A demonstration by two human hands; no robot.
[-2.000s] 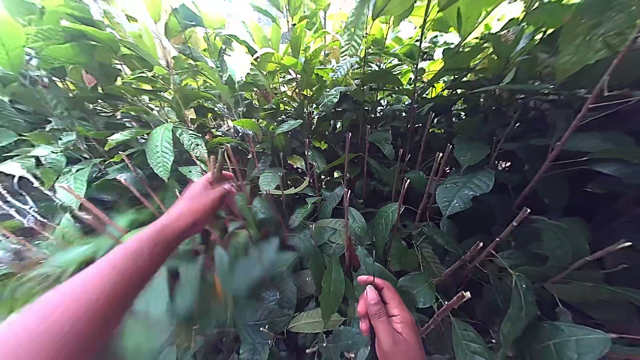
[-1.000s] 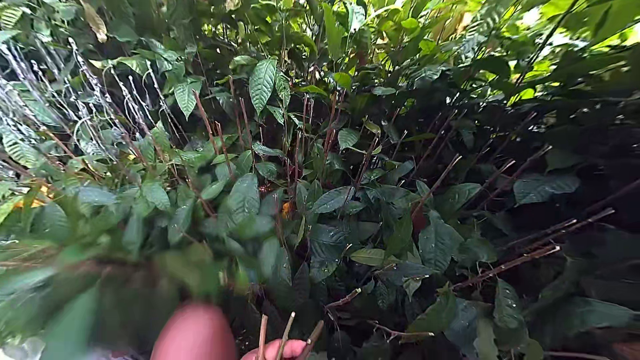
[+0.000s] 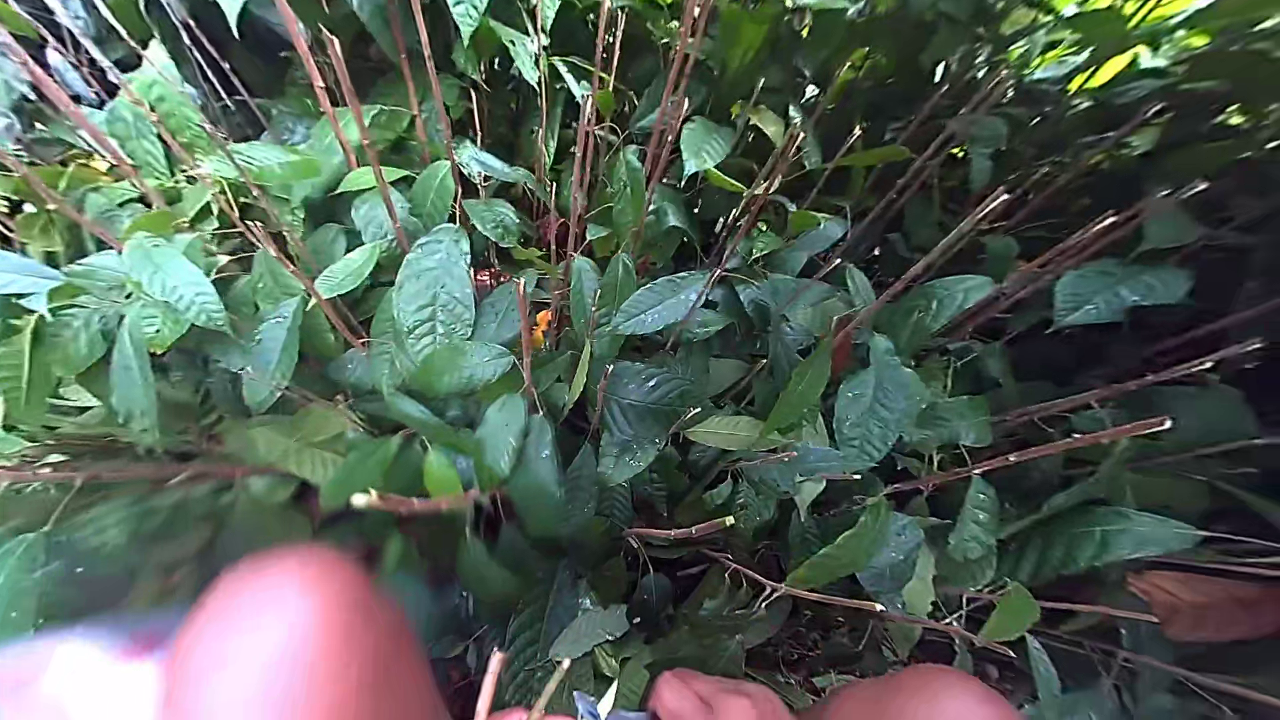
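At the bottom edge, a sliver of my left hand (image 3: 518,713) shows with its fingers against two cut stems (image 3: 490,682), which point upward out of it. Just to its right is my right hand (image 3: 712,694), knuckles up and fingers curled; most of it lies below the view, so its hold is hidden. Between the hands a small grey-blue object (image 3: 606,708) shows in part, too little to name. Leafy plants with upright cut reddish-brown stems (image 3: 525,340) stand in front of both hands.
A blurred rounded skin surface, likely a knee (image 3: 305,630), fills the lower left, and another (image 3: 915,692) is at the lower right. Cut branches (image 3: 1040,450) jut out on the right. A brown dry leaf (image 3: 1205,603) lies near the right edge. A small orange thing (image 3: 541,328) shows among the leaves.
My left hand, earlier stretched out to a stem at the upper left, is now low at the bottom edge beside two cut stems. The view has tilted down and come nearer the plants.
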